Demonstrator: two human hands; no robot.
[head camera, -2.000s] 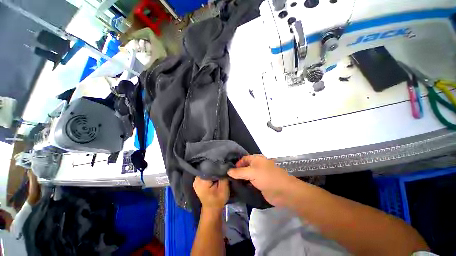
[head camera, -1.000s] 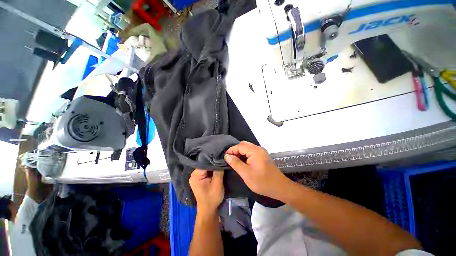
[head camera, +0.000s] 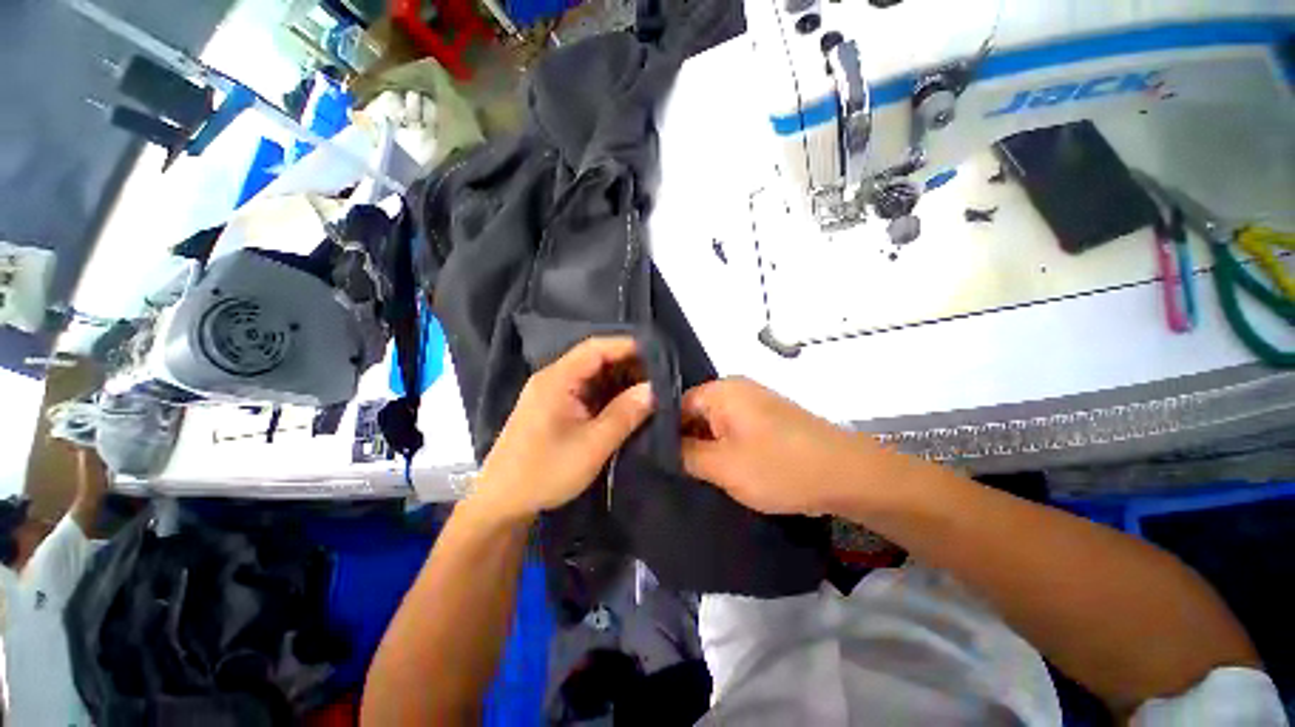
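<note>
A dark grey garment (head camera: 582, 256) with lighter seam stitching lies over the table's front edge and hangs down towards my lap. My left hand (head camera: 568, 426) pinches a folded edge of it between thumb and fingers. My right hand (head camera: 760, 443) grips the same edge from the right side, close to my left hand. The folded edge (head camera: 660, 405) stands up as a narrow band between the two hands. The fingertips of my right hand are partly hidden by the cloth.
A white sewing machine (head camera: 1051, 100) stands at the upper right. A flat black rectangle (head camera: 1077, 185), small pink-and-blue snips (head camera: 1176, 277) and yellow-and-green shears (head camera: 1250, 284) lie on its bed. A grey motor housing (head camera: 256, 334) is at left. A person's arm (head camera: 88, 490) shows at far left.
My left hand has moved up from beneath the fold to the cloth's left side. My right hand has shifted slightly right. The held edge has turned from roughly level to upright.
</note>
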